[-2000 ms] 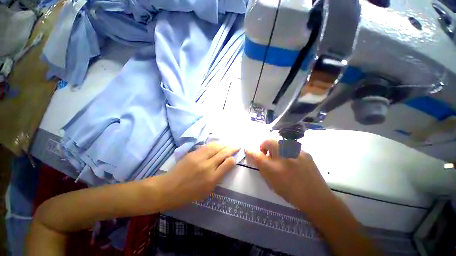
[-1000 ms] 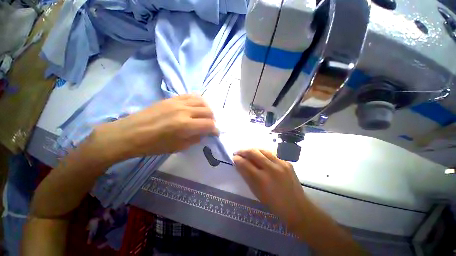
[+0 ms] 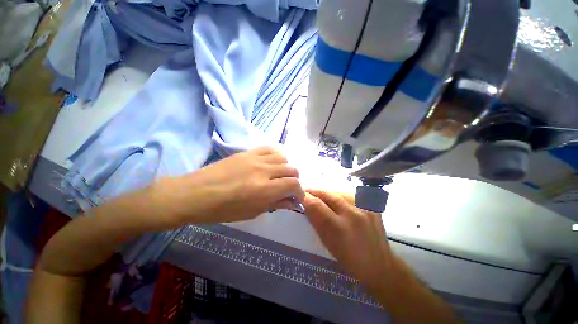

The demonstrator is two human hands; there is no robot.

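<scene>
Light blue garment panels [image 3: 158, 107] lie fanned in layers left of the white sewing machine head [image 3: 361, 76]. My left hand [image 3: 253, 183] is beside the needle area, its fingers pinching a small bit of fabric edge [image 3: 298, 205]. My right hand [image 3: 345, 228] touches it from the right, fingertips at the same fabric edge, below the dark grey knob [image 3: 371, 196]. Whether the right fingers grip the cloth is hard to tell. The presser foot area [image 3: 329, 149] is in bright glare, and the cloth near it is washed out.
A printed ruler [image 3: 272, 262] runs along the table's front edge. Below it are a red crate [image 3: 171, 294] with scraps [image 3: 130, 288] and dark plaid cloth [image 3: 209, 291]. A brown surface [image 3: 28, 126] is at the left.
Over the last second my left hand has moved right and down to meet my right hand. The blue strip seen between them is now mostly covered. The view has shifted slightly.
</scene>
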